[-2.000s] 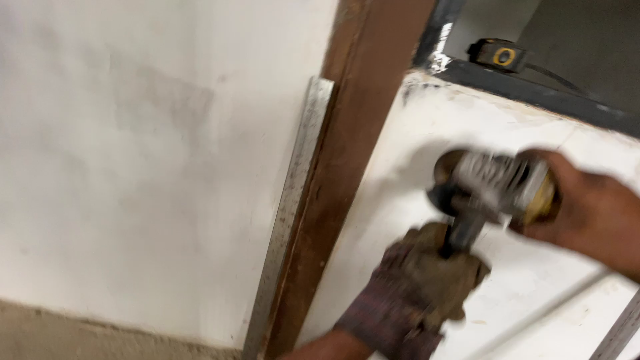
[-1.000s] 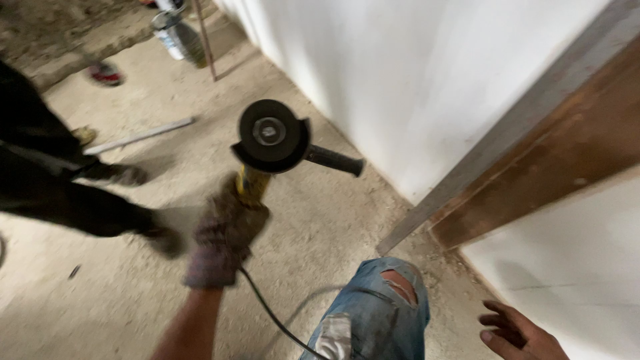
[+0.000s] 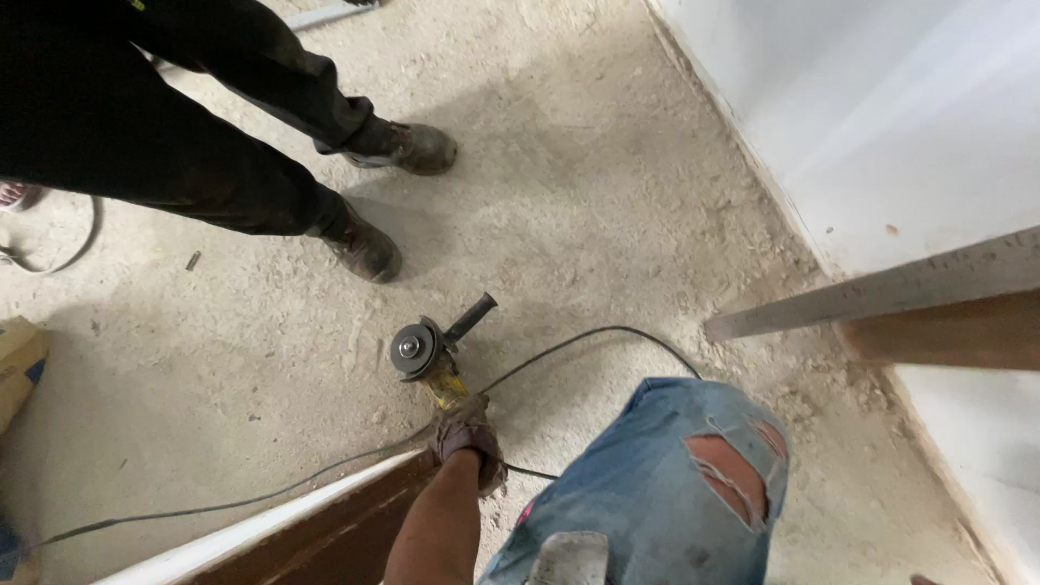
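Note:
My left hand (image 3: pixel 465 431), in a dirty work glove, is closed around the yellow body of an angle grinder (image 3: pixel 445 383) low over the concrete floor. The grinder's dark disc (image 3: pixel 413 347) faces up towards me, and its black side handle (image 3: pixel 471 318) points up and right with no hand on it. A dark power cord (image 3: pixel 569 345) runs near the glove and behind my knee. Of my right hand, only a bare fingertip (image 3: pixel 921 579) shows at the bottom right edge; the rest is out of view.
A co-worker's dark trousers and boots (image 3: pixel 422 149) stand at the upper left. A metal straightedge or bar (image 3: pixel 877 284) leans beside a brown frame (image 3: pixel 951 329) at the white wall. Another brown frame piece (image 3: pixel 325 532) lies low left, and a bag (image 3: pixel 18 366) sits at the left edge.
Two seconds ago both hands were on the grinder by the wall; now only my left hand holds it, low over the floor. My right hand has almost left the view, which has tilted down.

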